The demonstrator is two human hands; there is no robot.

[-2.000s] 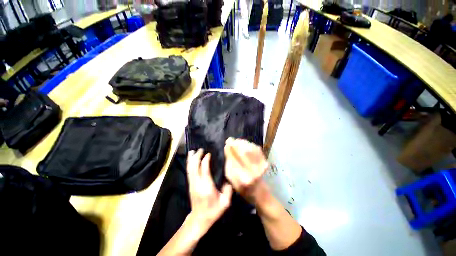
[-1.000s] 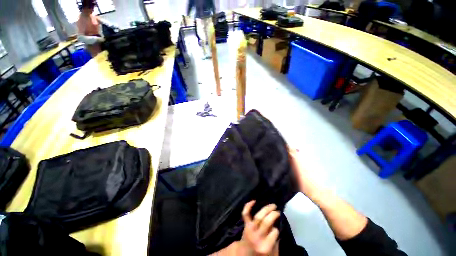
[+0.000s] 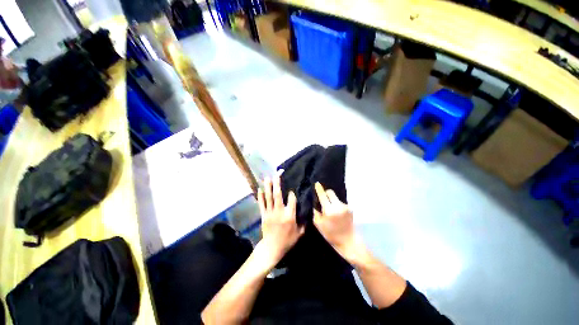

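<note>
A black bag or bag lining (image 3: 327, 166) is held up in front of my lap, folded, with a dark crease down its middle. My left hand (image 3: 278, 212) lies on its left side, fingers spread and pressed on the cloth. My right hand (image 3: 332, 219) grips its right side, fingers pointing up. The lower part of the bag merges with my dark clothes, so its edge there cannot be told.
A wrapped post (image 3: 212, 111) stands by the small white table (image 3: 174, 184), which holds dark scraps (image 3: 193, 147). Camouflage backpack (image 3: 63, 181) and black backpack (image 3: 79, 285) lie on the left table. A blue stool (image 3: 438, 117) and blue bin (image 3: 322, 47) are at right.
The view has turned right. The black bag, earlier upright and spread wide, is now folded smaller between my hands. My left hand has moved up onto its left side; my right hand is now on its near face.
</note>
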